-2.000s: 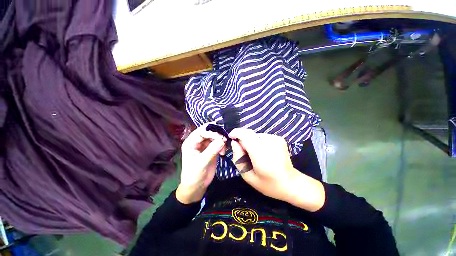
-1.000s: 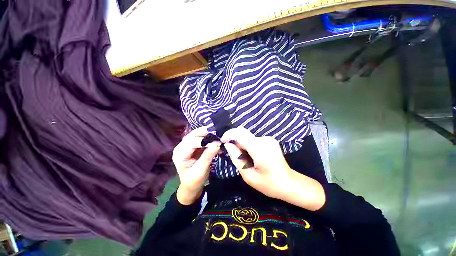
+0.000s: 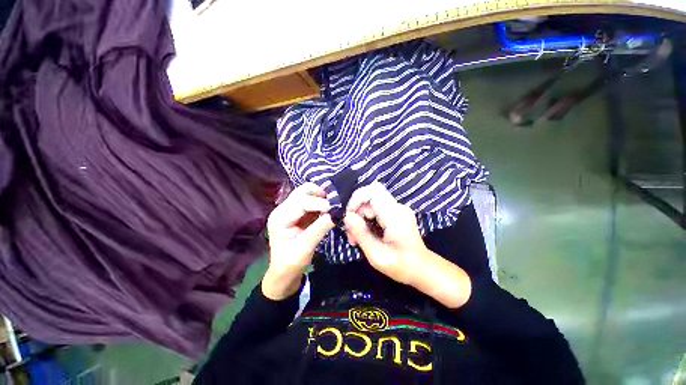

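Observation:
A navy-and-white striped garment (image 3: 406,128) lies bunched on my lap, below the table edge. A plain dark band (image 3: 345,185) of it runs down to my fingertips. My left hand (image 3: 297,229) pinches the dark cloth between thumb and fingers from the left. My right hand (image 3: 387,233) is close beside it on the right, thumb and index finger pinched together at the same dark piece. The fingertips nearly meet. A needle or thread cannot be made out. Both hands are bare.
A white-topped table (image 3: 301,34) with a yellow measuring tape along its edge curves across the top. Wrinkled plum garments (image 3: 113,195) hang at the left. A brown drawer or box (image 3: 274,92) shows under the table. Blue piping (image 3: 549,43) and another person's feet (image 3: 538,109) are at the upper right.
The dark loop of cloth over my left fingertips has dropped lower. My right hand has turned, with its fingers more curled, and the dark strip below its palm no longer shows.

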